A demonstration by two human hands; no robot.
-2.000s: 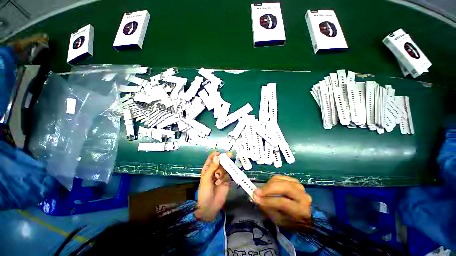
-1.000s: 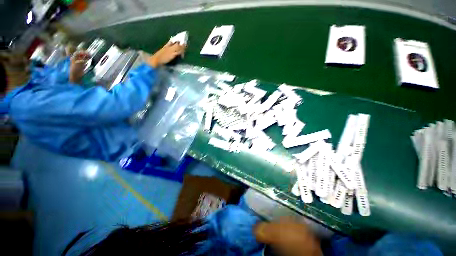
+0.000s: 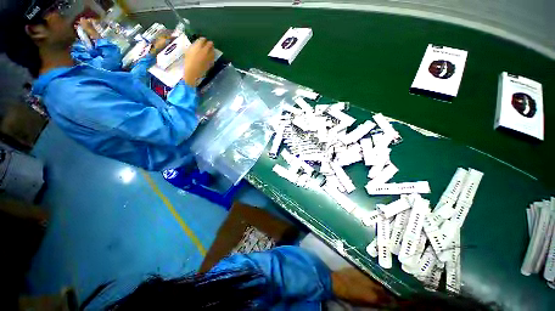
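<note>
My left hand [image 3: 360,288] shows small and blurred at the bottom edge, by the bench's front edge; its fingers are dark and I cannot tell whether it holds anything. My right hand is not visible. Long white strap pieces [image 3: 415,228] with rows of dark dots lie fanned on the green bench, just beyond my left hand. A tangled pile of short white strap pieces [image 3: 328,143] lies to their left. More long strap pieces [image 3: 540,235] are cut off by the right edge.
Clear plastic bags [image 3: 234,136] lie left of the short pieces, overhanging the edge. White retail boxes [image 3: 440,71] stand on the dark green belt. A person in a blue smock [image 3: 122,118] sits at left, handling a box. An open brown carton [image 3: 246,234] and blue stool [image 3: 204,185] are below.
The view has turned left and tilted, bringing the neighbour into view. My hands, earlier holding a strap piece at centre, have dropped to the bottom edge or out of view. The strap pieces look unmoved.
</note>
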